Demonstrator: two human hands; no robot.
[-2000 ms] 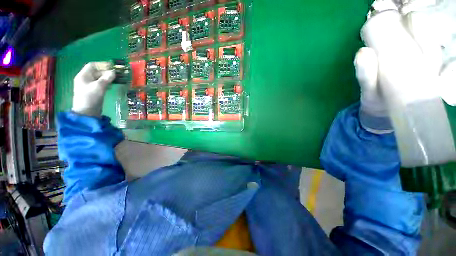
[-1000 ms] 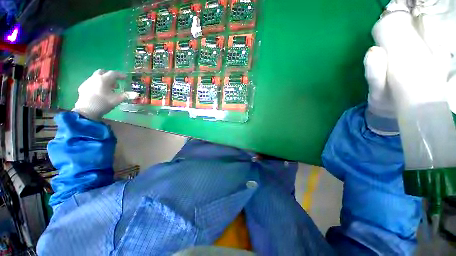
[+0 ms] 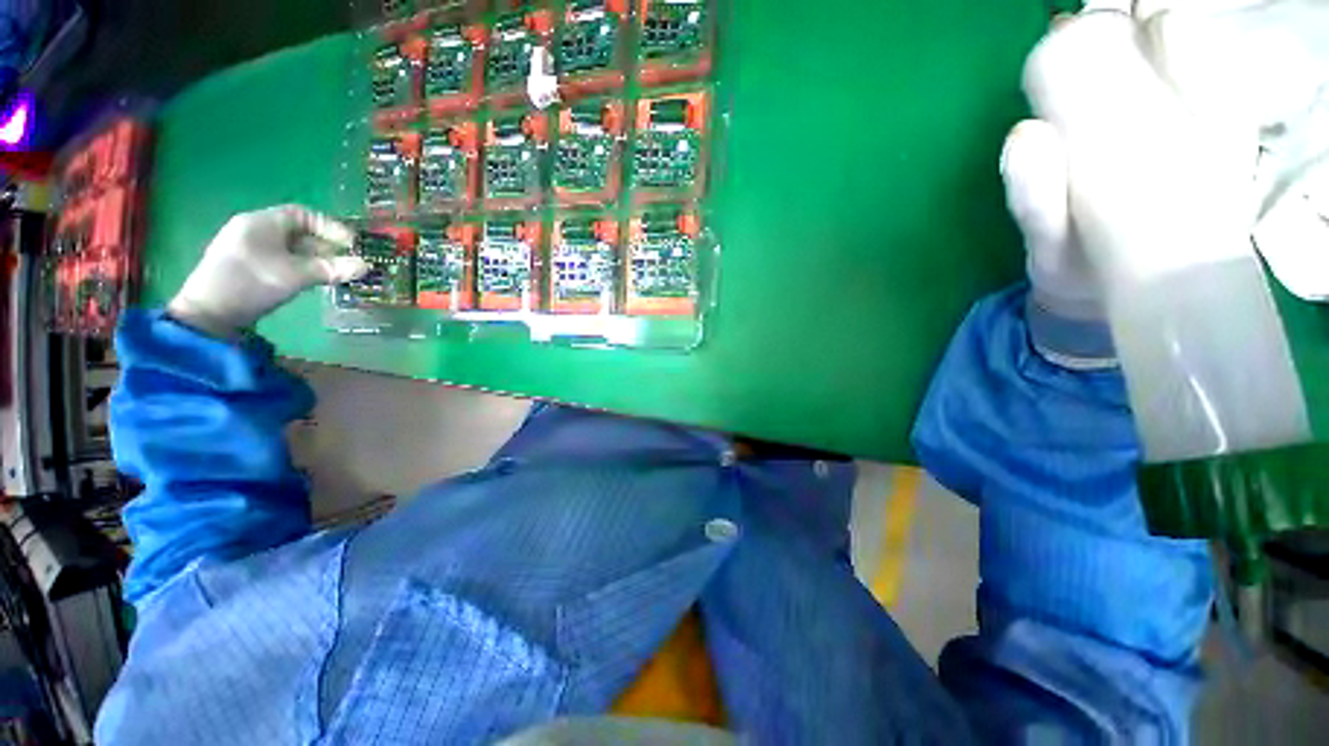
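My gloved left hand [image 3: 263, 270] is at the near left corner of the clear blister tray [image 3: 706, 299]. Its thumb and fingertips pinch the left edge of a circuit board [image 3: 383, 274], which looks slightly raised over the corner pocket. Rows of other circuit boards [image 3: 663, 262] lie on red lining in the tray. A small white tag [image 3: 542, 76] lies among them. My gloved right hand [image 3: 1052, 219] is closed around a milky-white dispensing bottle [image 3: 1202, 343] with a green end cap [image 3: 1239, 493] toward me. The needle tip is not visible.
A second tray [image 3: 99, 233] with red lining lies at the left end of the green mat [image 3: 816, 219]. Crumpled white cloths [image 3: 1304, 219] lie at the far right. Dark equipment [image 3: 73, 561] stands beside the bench on the left.
My left hand held a board above the second row, then was spread beside the near left corner pocket. It now pinches the corner board. My right hand still holds the bottle.
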